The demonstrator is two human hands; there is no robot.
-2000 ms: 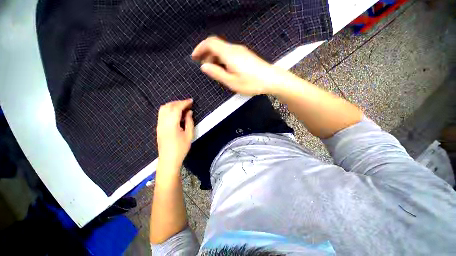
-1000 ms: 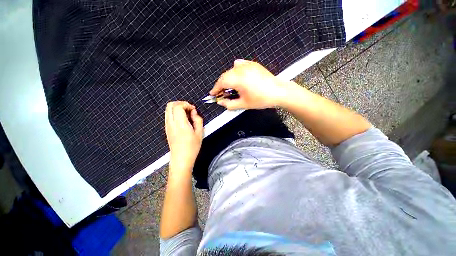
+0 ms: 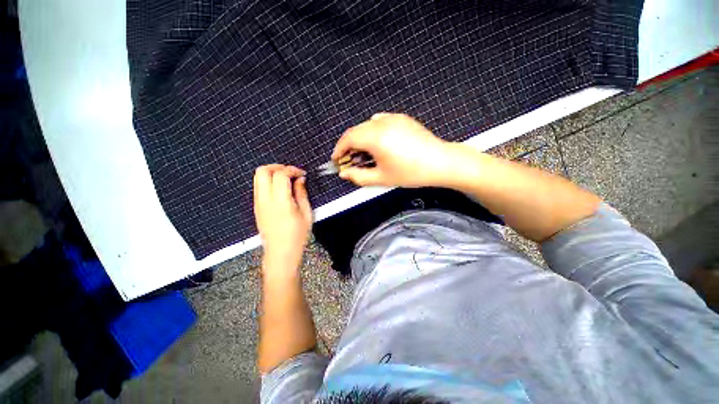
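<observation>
The dark check garment [image 3: 339,71] with a fine white grid lies spread on the white table, its lower border along the near table edge. My left hand [image 3: 282,201] is at this border, fingertips pinched together on the cloth; whether a thread is between them is too small to tell. My right hand [image 3: 392,154] is just to the right, closed around small thread snips [image 3: 329,168]. Their silver blades point left towards my left fingertips, close above the cloth. Most of the snips' handle is hidden in my fingers.
The white table [image 3: 75,102] shows on the left and along its near edge. A blue crate or stool [image 3: 154,331] stands on the floor [image 3: 607,150] below left. A red edge [image 3: 690,67] shows at far right. My grey shirt [image 3: 473,308] is close to the table.
The view has turned, so table and garment appear shifted. My right hand has come down to the near border beside my left hand, and its snips now point at my left fingertips.
</observation>
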